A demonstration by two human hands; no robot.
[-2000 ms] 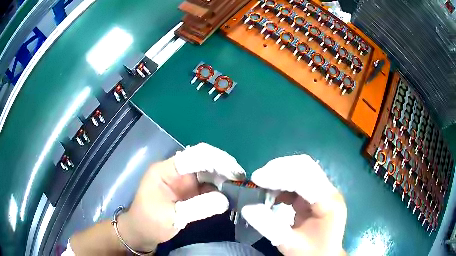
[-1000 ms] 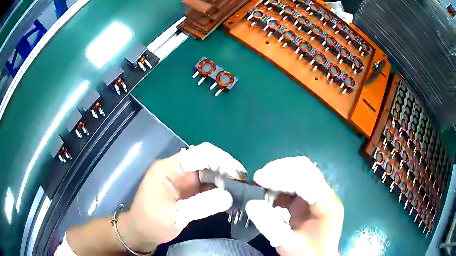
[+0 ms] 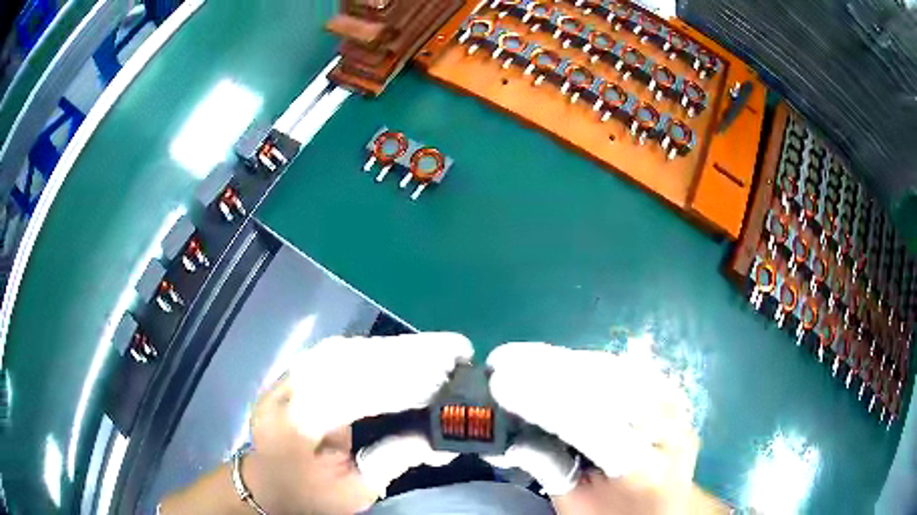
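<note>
My left hand (image 3: 372, 412) and my right hand (image 3: 593, 417), both with white finger covers, hold one dark grey assembled inductor (image 3: 469, 414) between them, low in the middle of the view. Orange copper windings show side-on through its window. Its leads are not visible. Two ferrite core halves with coils (image 3: 409, 161) lie side by side on the green bench top (image 3: 483, 241), their orange rings facing up and silver legs pointing towards me.
Several assembled inductors (image 3: 181, 244) stand in a row at left. An orange fixture board (image 3: 644, 166) holds coil-loaded cores. Brown stacked strips (image 3: 377, 60) are beside it. A brown carrier board (image 3: 742, 264) with cores is at right, and stacked clear trays (image 3: 835, 91) stand behind.
The held pieces have turned so the side window with the windings faces me, and both hands have tilted and closed in around them. The bench items have shifted slightly left in view.
</note>
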